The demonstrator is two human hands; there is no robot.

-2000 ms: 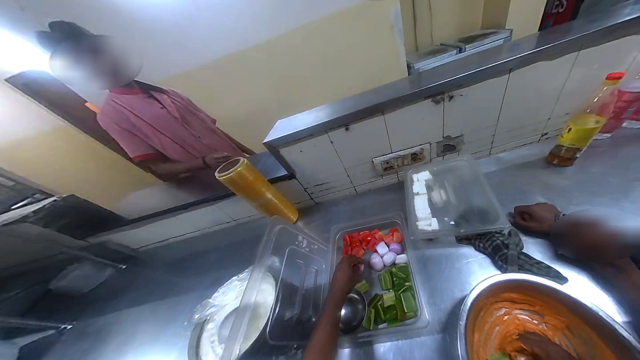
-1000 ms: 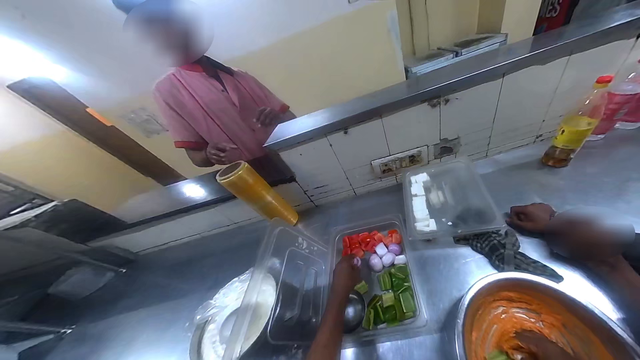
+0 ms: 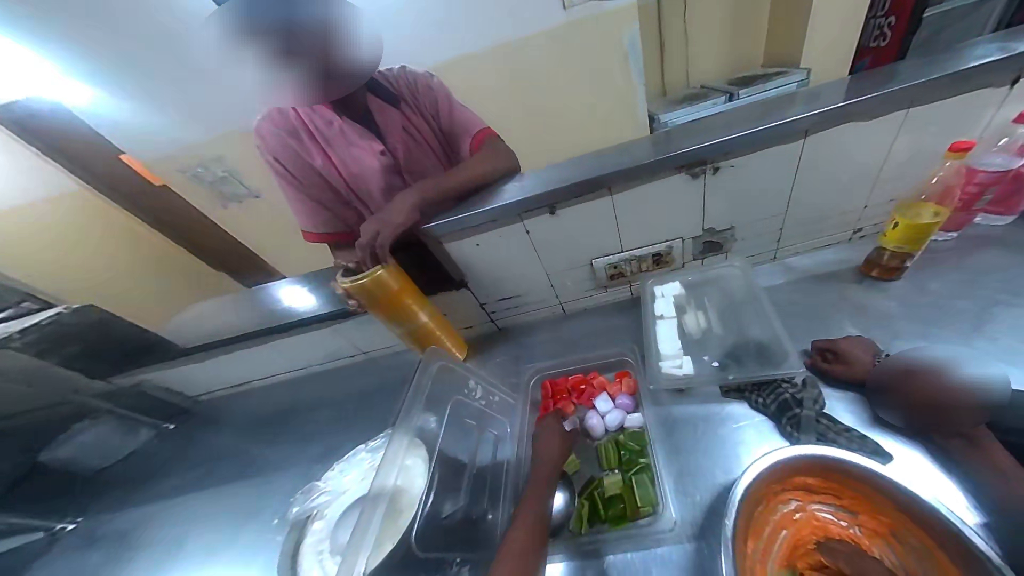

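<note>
My left hand (image 3: 554, 440) reaches into a clear plastic tray (image 3: 668, 520), its fingertips at a pale onion piece beside the red pepper pieces (image 3: 580, 390); whether they grip it is unclear. Peeled onion pieces (image 3: 614, 419) lie in the middle of the tray and cut green pepper pieces (image 3: 612, 508) nearer me. A round metal utensil (image 3: 562, 504) shows beside my left forearm. My right hand (image 3: 852, 558) is partly in view, low in a steel bowl (image 3: 740, 488) of orange paste (image 3: 808, 512); its fingers are hidden.
A lidded container (image 3: 724, 324) of white cubes stands behind the tray. Left are an empty clear container (image 3: 468, 464) and a film-covered white tub (image 3: 352, 496). A co-worker's hands touch a yellow roll (image 3: 408, 312). Another person's fist (image 3: 844, 358) rests near a dark cloth (image 3: 800, 408). Bottles (image 3: 916, 220) stand right.
The co-worker in pink has come closer, leaning over the ledge, and now has hands at the top of the yellow roll. My hands have stayed about where they were.
</note>
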